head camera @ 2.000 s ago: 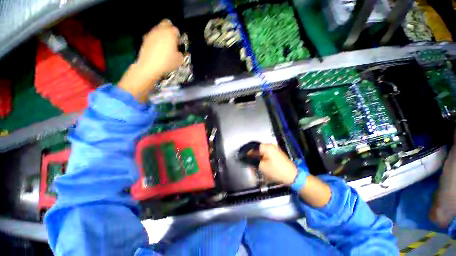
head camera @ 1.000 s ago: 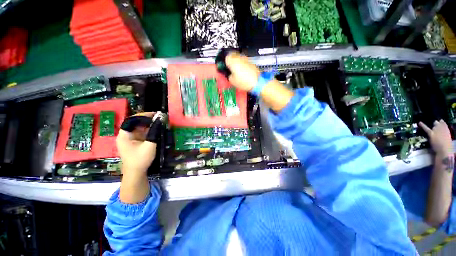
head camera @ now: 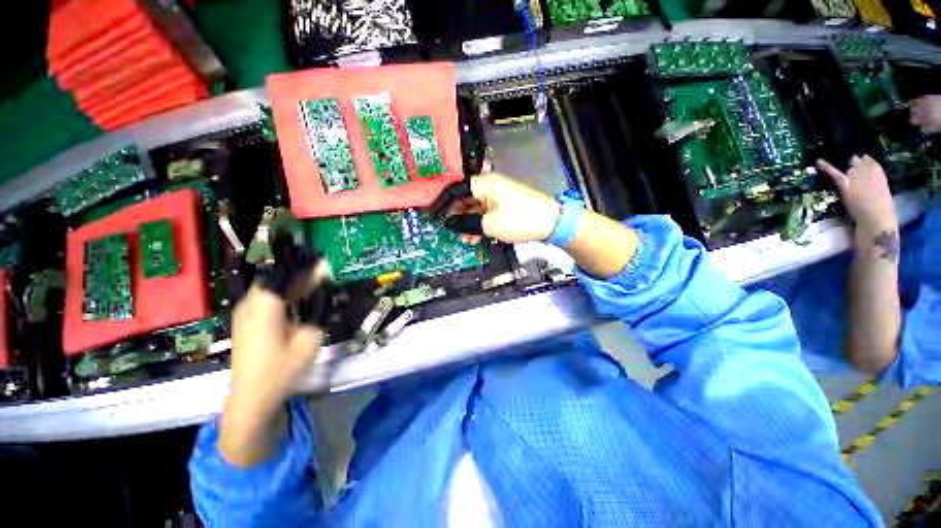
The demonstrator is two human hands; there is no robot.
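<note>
A green main board (head camera: 356,248) lies in a black fixture in front of me. A red sheet (head camera: 294,170) covers its far part, with three narrow green boards (head camera: 382,140) on it. My left hand (head camera: 273,335), blurred and with black finger cots, is at the fixture's left edge; whether it holds anything is unclear. My right hand (head camera: 493,209), also with black cots, has its fingertips low over the board's right side, by the sheet's near right corner. Its grip is hidden. Metallic latches (head camera: 377,318) sit at the fixture's near edge, some slanted.
Another fixture with a red sheet (head camera: 191,284) is at left, and one with a bare board (head camera: 722,134) at right. Red sheets (head camera: 124,62) are stacked on the far shelf beside bins of silver parts (head camera: 351,23) and green parts (head camera: 598,8). Another person's hand (head camera: 865,191) is at right.
My right hand has come from the red sheet's far right corner down to its near right corner. My left hand stays by the fixture's left edge. The near latches now look more slanted. The view has shifted.
</note>
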